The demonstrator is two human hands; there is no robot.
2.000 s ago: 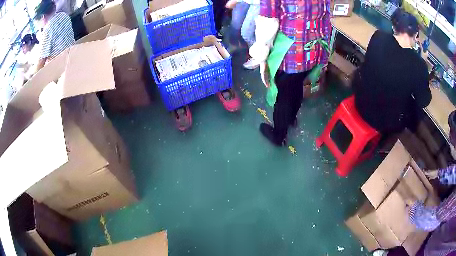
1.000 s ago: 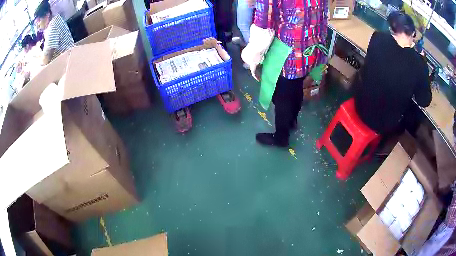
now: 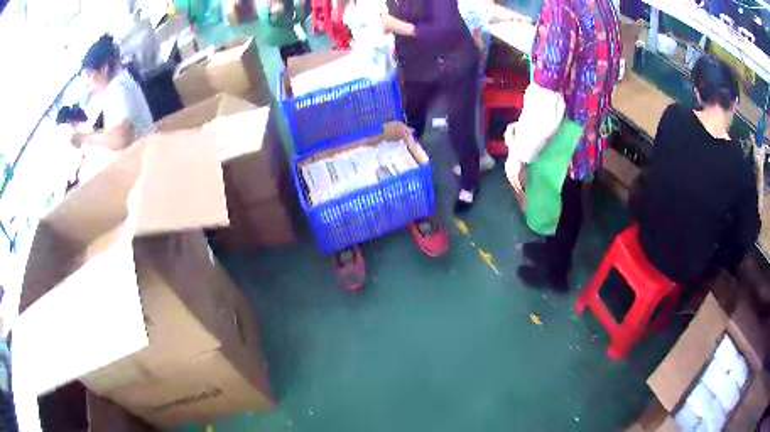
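Neither my left hand nor my right hand is in the picture. A large brown carton (image 3: pixel 181 325) with open flaps stands at the left, nearest to me, and its near flap is washed out by glare. Another open carton (image 3: pixel 667 371) at the bottom right holds white packs (image 3: pixel 713 388) and is cut off by the picture's edge.
Blue crates (image 3: pixel 371 207) with pale contents stand on red feet at the upper middle. A person in a plaid shirt (image 3: pixel 574 51) stands right of them. Another person (image 3: pixel 696 186) sits on a red stool (image 3: pixel 633 283) at the bench. More cartons (image 3: pixel 253 177) stand behind the large one.
The view has shifted, so things sit lower and further right. A dark-clothed person now stands behind the crates. The gloved hand over the right carton is gone, and its white contents show.
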